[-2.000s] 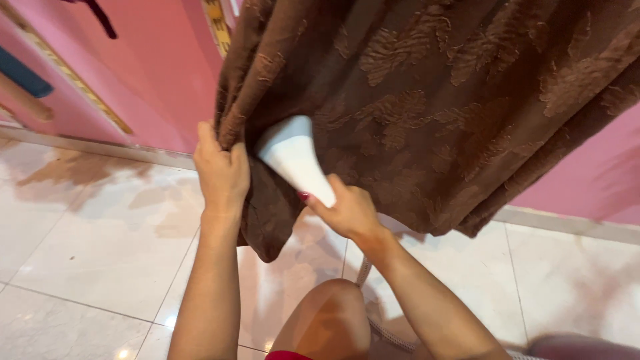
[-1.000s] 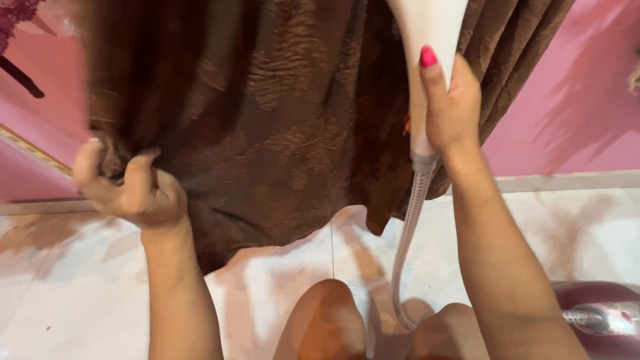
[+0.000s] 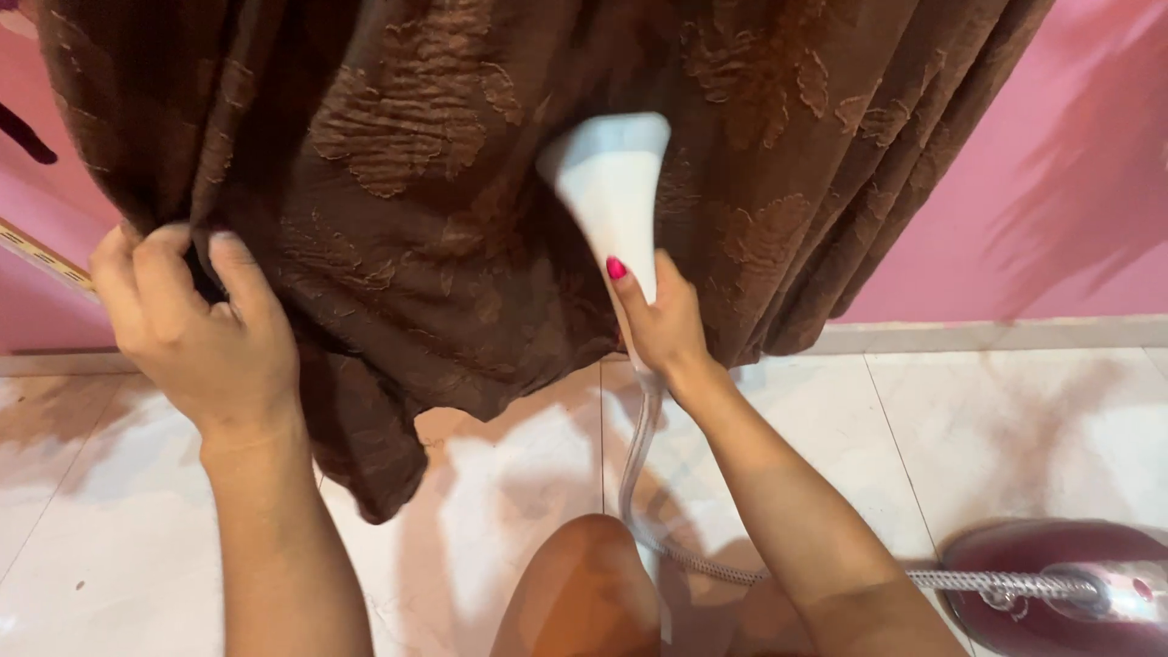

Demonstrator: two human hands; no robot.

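A brown patterned fabric garment (image 3: 438, 219) hangs down in front of me, its lower edge uneven above the floor. My left hand (image 3: 205, 319) pinches a gathered fold of it at the left, between thumb and fingers. My right hand (image 3: 666, 319) is closed around the handle of a white garment steamer head (image 3: 616, 182), whose wide end is up against or just in front of the middle of the fabric; contact cannot be told. A ribbed steam hose (image 3: 639, 456) runs from the handle down and to the right.
The maroon steamer base (image 3: 1031, 584) stands on the tiled floor (image 3: 520, 511) at the lower right, joined to the hose. Behind the fabric is a pink wall (image 3: 1031, 210) with a pale baseboard (image 3: 958, 336). A slotted metal strip (image 3: 46, 258) is on the wall at the left.
One second ago the steamer head was higher and farther right; my right hand has brought it down and left over the fabric. My left hand still holds the fabric at the left.
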